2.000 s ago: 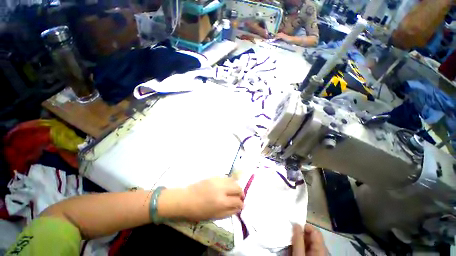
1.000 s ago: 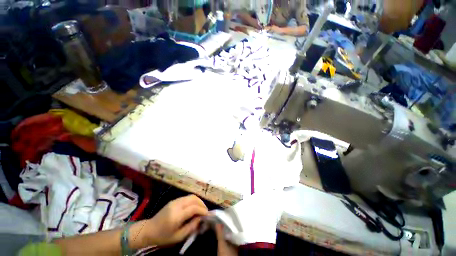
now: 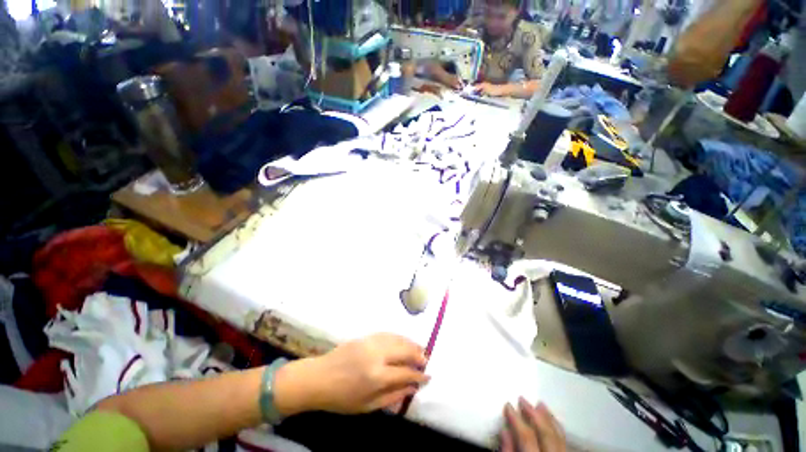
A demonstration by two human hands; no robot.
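A white striped trim piece with one dark red line lies flat on the white table, its far end at the needle area under the sewing machine head. My left hand, with a bangle on the wrist, has its fingertips closed at the piece's left edge by the red line. My right hand is cut off by the bottom edge; its fingers rest on the near right part of the cloth, apart from my left hand.
Sewn pieces lie beyond the needle. A smartphone and dark snips are at right. Waiting pieces and red and yellow cloth are at left. A flask stands on the side board. A person sits opposite.
A second ago both hands were together below the table edge on bunched cloth. Now they are apart and over the table, and the cloth lies flat. The view has tilted up.
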